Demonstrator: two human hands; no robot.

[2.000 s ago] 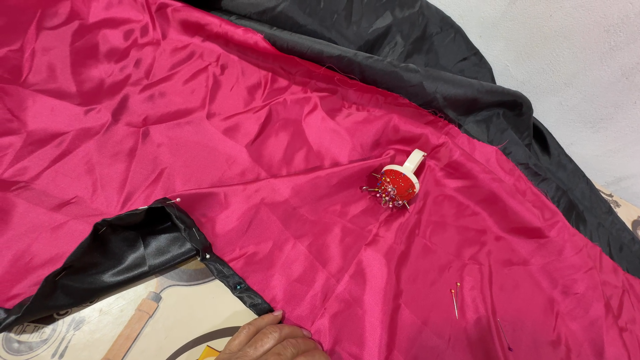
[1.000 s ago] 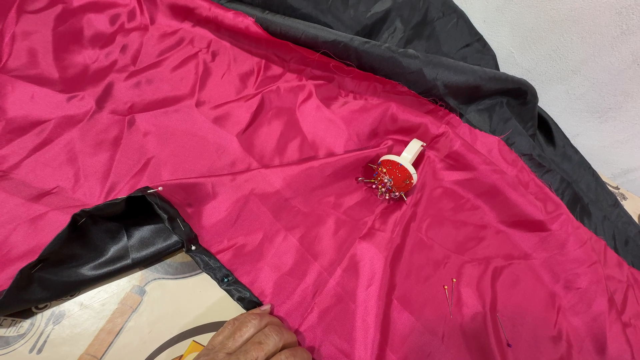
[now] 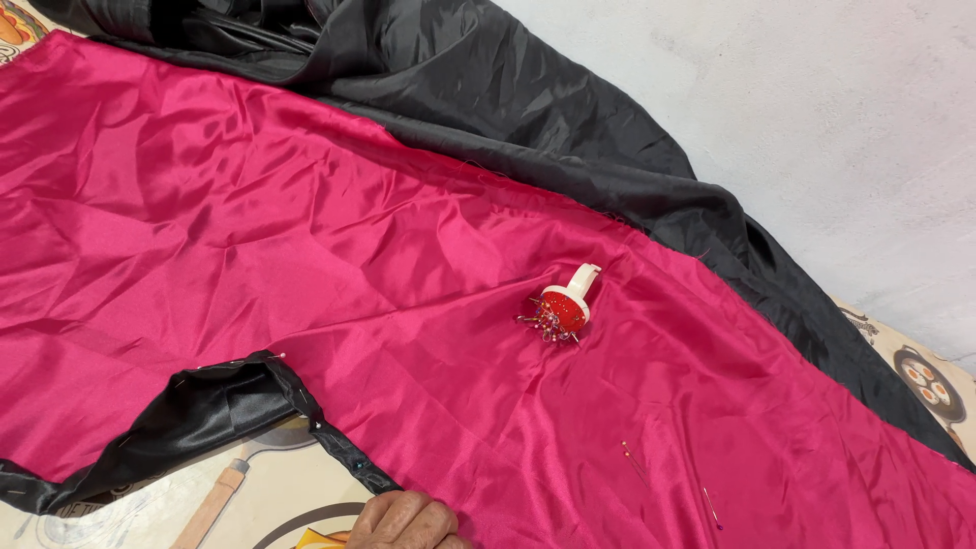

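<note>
Wrinkled pink satin fabric [image 3: 366,282] spreads over the surface, its curved lower edge bound by a folded black satin edging [image 3: 198,404] fixed with straight pins. One hand, which looks like my left hand [image 3: 408,522], rests at the bottom edge where the black edging meets the pink; its fingers are curled on the fabric, and whether they pinch it is hidden. My right hand is out of view. A red wrist pincushion [image 3: 565,309] with a white band, full of pins, lies on the pink satin. Loose straight pins [image 3: 713,509] sit in or on the fabric at lower right.
Black fabric [image 3: 534,99] lies bunched along the pink satin's far edge, beside a white wall [image 3: 823,114]. A tablecloth printed with kitchen utensils [image 3: 175,496] shows at lower left and at right. Frayed threads stick out along the pink edge.
The view has shifted, with more of the black fabric at the top now showing. The hand stays at the black edging, and the pincushion stays on the pink satin.
</note>
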